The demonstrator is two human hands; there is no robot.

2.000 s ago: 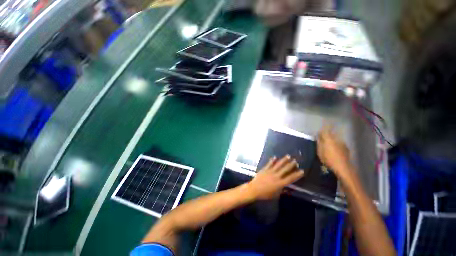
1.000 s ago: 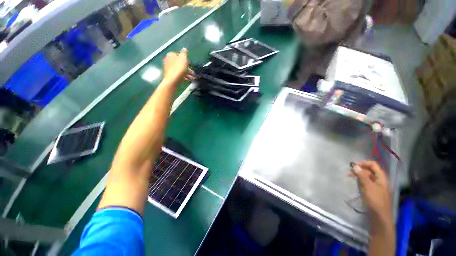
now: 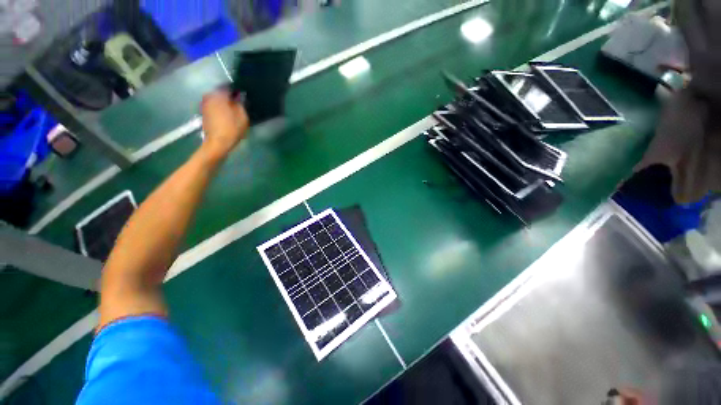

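My left hand (image 3: pixel 224 123) is stretched out over the far side of the green belt. It grips the edge of a dark solar panel (image 3: pixel 267 83), whose plain dark side shows; the panel is blurred. My right hand (image 3: pixel 630 396) is mostly cut off by the bottom edge, over the light box (image 3: pixel 569 316); only fingertips and a small dark thing at them show. A gridded panel (image 3: pixel 326 281) lies face up on the belt, on top of another dark sheet.
A heap of overlapping panels (image 3: pixel 498 150) lies on the green belt (image 3: pixel 443 257). Another panel (image 3: pixel 108 225) lies at the left, partly behind my forearm. A grey bar crosses the left side. A person's sleeve (image 3: pixel 684 142) shows at the right.
The view has swung left. My left hand has moved from near the heap to the far left and now holds a panel. The light box is bare since the panel on it earlier was taken off.
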